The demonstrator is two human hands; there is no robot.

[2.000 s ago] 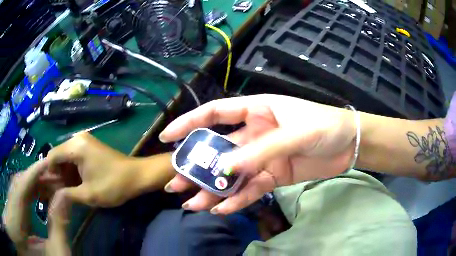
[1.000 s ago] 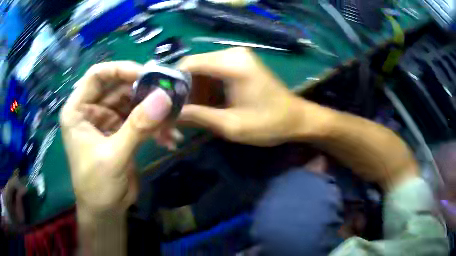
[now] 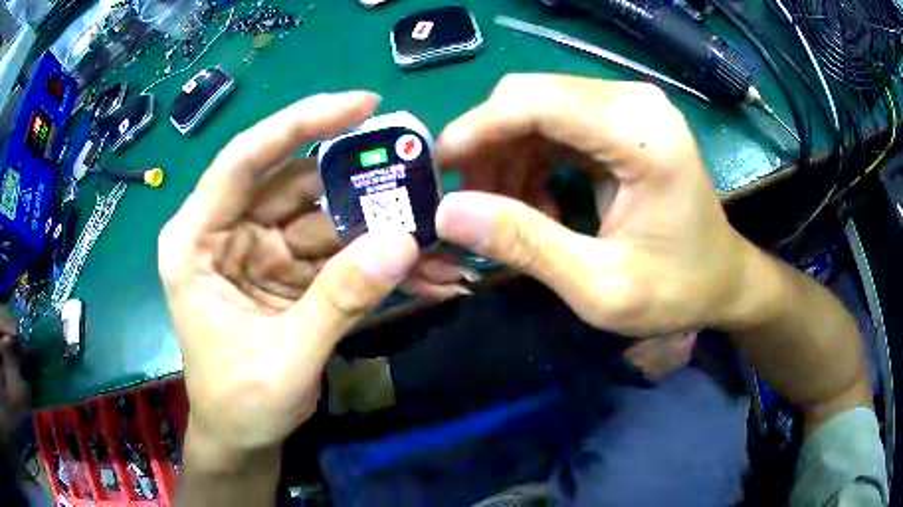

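A rounded-square smartwatch [image 3: 381,178] with a silver rim is held above the mat's front edge. Its black glass faces me, with a lit green mark, a white printed label and a round red-marked sticker. My left hand [image 3: 287,257] grips it from the left, thumb on the lower glass and fingers behind. My right hand [image 3: 604,198] has its thumb and index finger at the watch's right edge; its other fingers are partly hidden.
On the green mat [image 3: 317,50] lie a similar watch [image 3: 436,38], another one [image 3: 201,99], a metal strip [image 3: 594,57], an electric screwdriver [image 3: 693,50] and a wire bundle [image 3: 94,233]. A blue box [image 3: 35,149] with red digits stands left. A red compartment tray [image 3: 114,446] is lower left.
The view has swung left; another person's tattooed hand holding a watch is gone from view. Since one second ago, the watch in my left hand has moved right and its glass shows more fully.
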